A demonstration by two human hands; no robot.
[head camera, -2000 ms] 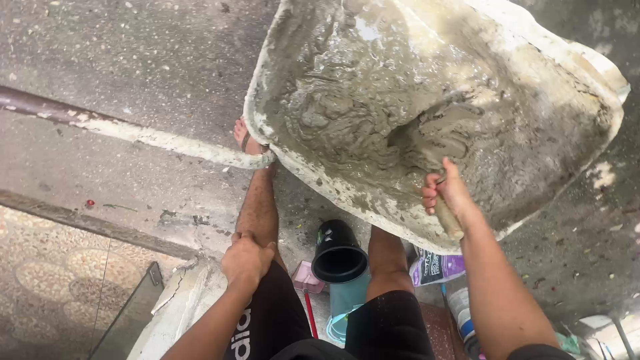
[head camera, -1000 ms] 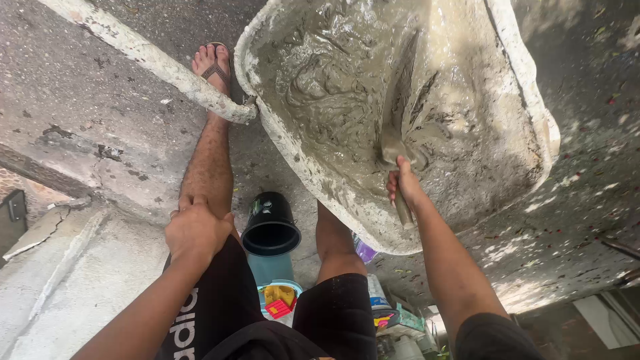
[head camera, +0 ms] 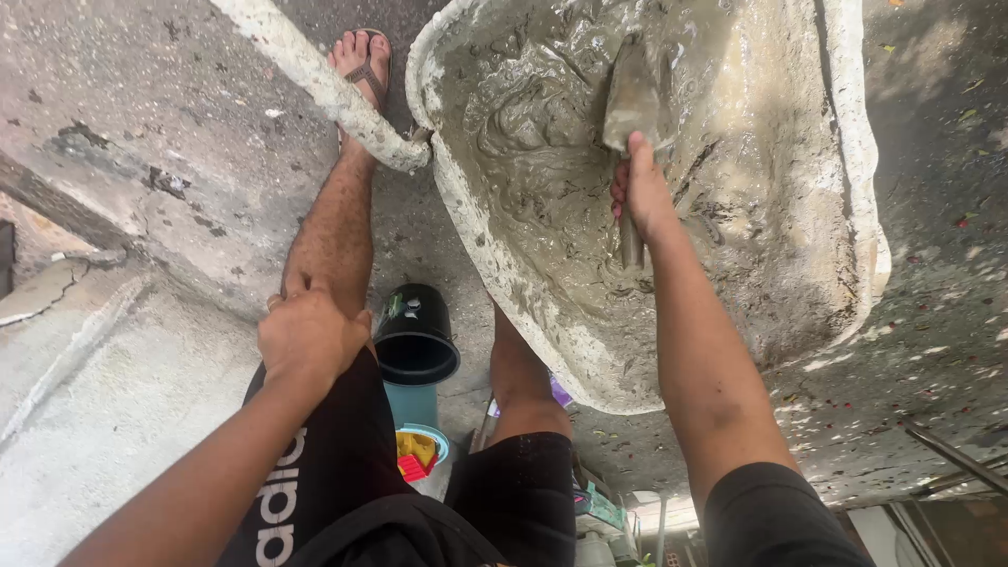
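Observation:
My right hand (head camera: pixel 644 189) is closed around the handle of a mortar-coated trowel (head camera: pixel 632 98), its blade pointing away from me over wet grey mortar (head camera: pixel 543 150). The mortar lies in a large, crusted mixing trough (head camera: pixel 504 272), spread mostly over the left and middle of it. Whether the underside of the blade touches the mortar cannot be told. My left hand (head camera: pixel 311 331) rests on my left knee, gripping it, with a ring on one finger.
A crusted pole-like handle (head camera: pixel 331 87) meets the trough's left corner, passing over my sandalled foot (head camera: pixel 362 67). Between my legs stand a black bucket (head camera: pixel 416 335) and a light blue bucket (head camera: pixel 413 405) with yellow and red items. A pale concrete ledge (head camera: pixel 157 370) is at left.
The trowel blade, lower and partly sunk in the mortar a second ago, now shows its flat face farther up the trough. My left hand stays on my knee. The view has shifted.

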